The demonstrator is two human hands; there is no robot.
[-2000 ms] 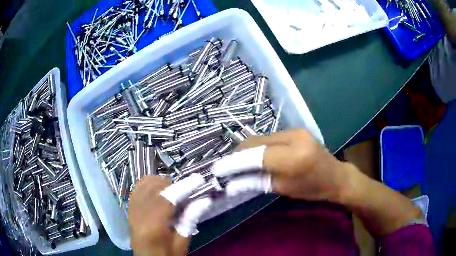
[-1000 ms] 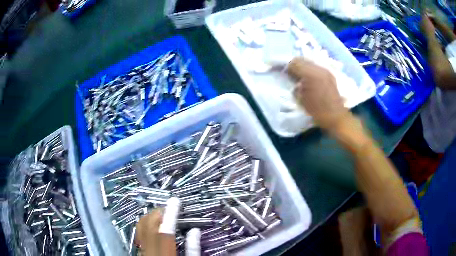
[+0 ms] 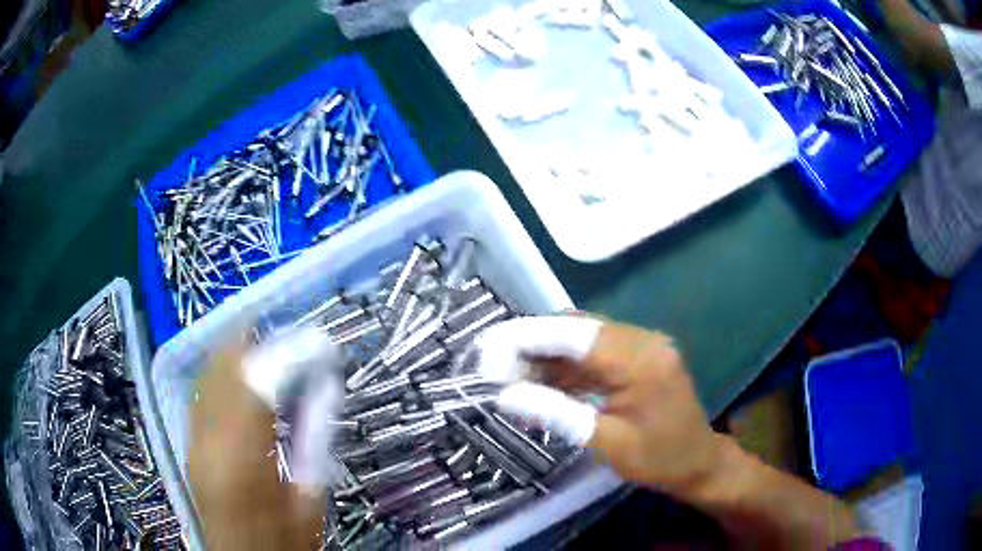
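Note:
My left hand (image 3: 253, 431), blurred, is over the left part of the central tub (image 3: 490, 199), its white-wrapped fingers pointing right. My right hand (image 3: 619, 393) is over the tub's right side, its white-wrapped thumb and finger close together. Whether either hand holds a part cannot be told. The tub is heaped with shiny assembled cylinders (image 3: 415, 414), some with thin rods. The blue tray (image 3: 366, 86) behind it holds thin rods (image 3: 232, 215). The white parts tray (image 3: 603, 242) holds short white pieces (image 3: 657, 81).
The left tray (image 3: 124, 323), lined with crinkled clear plastic (image 3: 27, 414), is heaped with metal tubes (image 3: 92, 431). A neighbour's blue tray (image 3: 845, 188) holds silver pieces, beside a person's arm (image 3: 905, 32). A blue bin (image 3: 861, 414) is below the table edge. A small basket shows at the top.
My right hand has moved from the white parts tray back over the central tub. My left hand has moved up and left over the tub. The view has shifted slightly.

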